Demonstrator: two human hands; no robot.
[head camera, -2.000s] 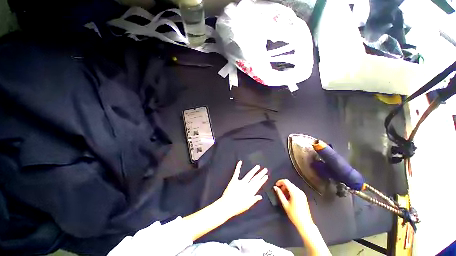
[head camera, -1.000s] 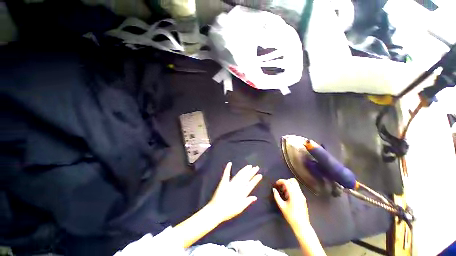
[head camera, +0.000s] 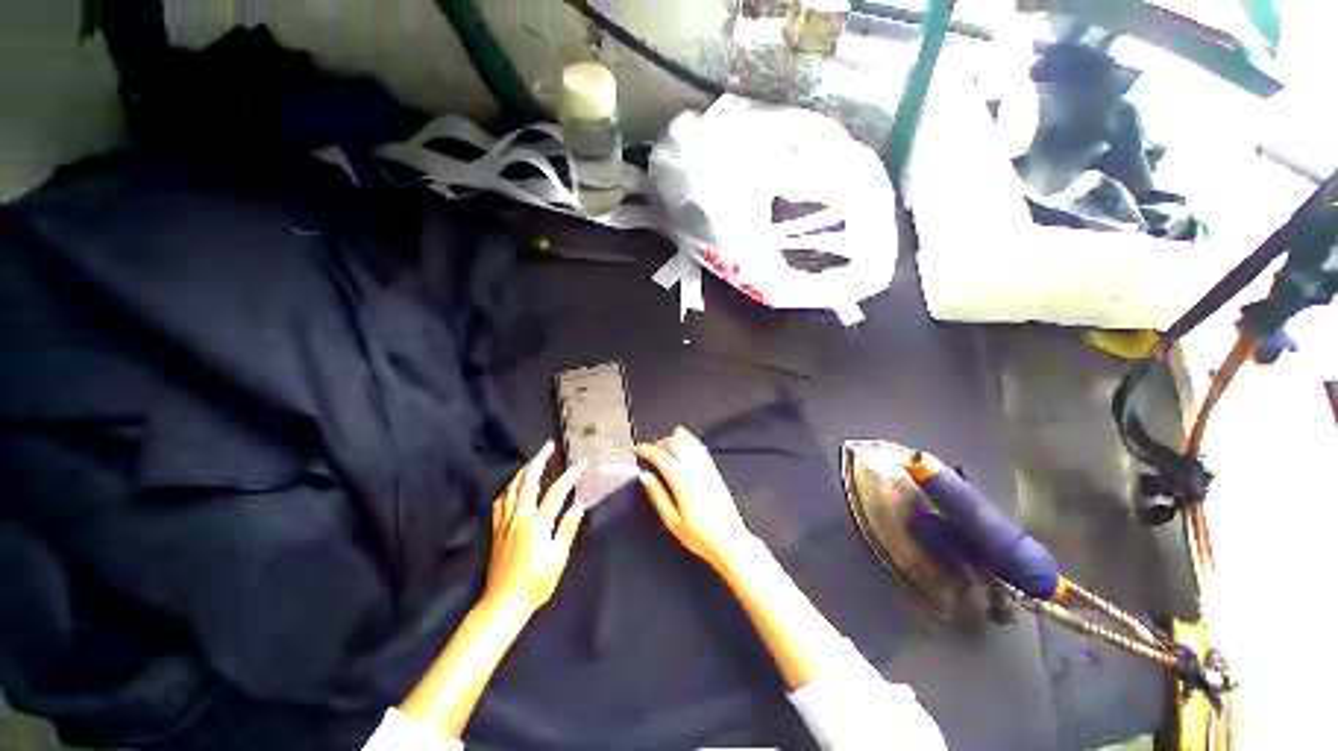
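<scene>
The smartphone (head camera: 594, 414) lies on the dark cloth in the middle, its screen lit. My left hand (head camera: 531, 536) is at the phone's lower left edge, palm down, fingers apart. My right hand (head camera: 693, 496) is at the phone's lower right edge, fingertips near the screen; it cannot be told whether they touch it. A dark garment piece (head camera: 646, 587) lies flat under and between my hands. The steam iron (head camera: 903, 528) rests on the cover to the right of my right hand, with its blue-purple handle up.
A large dark garment pile (head camera: 220, 440) fills the left. At the back are a bottle (head camera: 593, 154), white strips (head camera: 477, 165), a white plastic bag (head camera: 734, 176) and a white tray (head camera: 1042, 279). The iron's cord (head camera: 1115, 627) runs to hanging cables (head camera: 1167, 477) at the right edge.
Both hands have moved from the garment piece to the phone's lower end, the right one crossing leftward away from the iron. The view has tilted up slightly; the iron stays where it was.
</scene>
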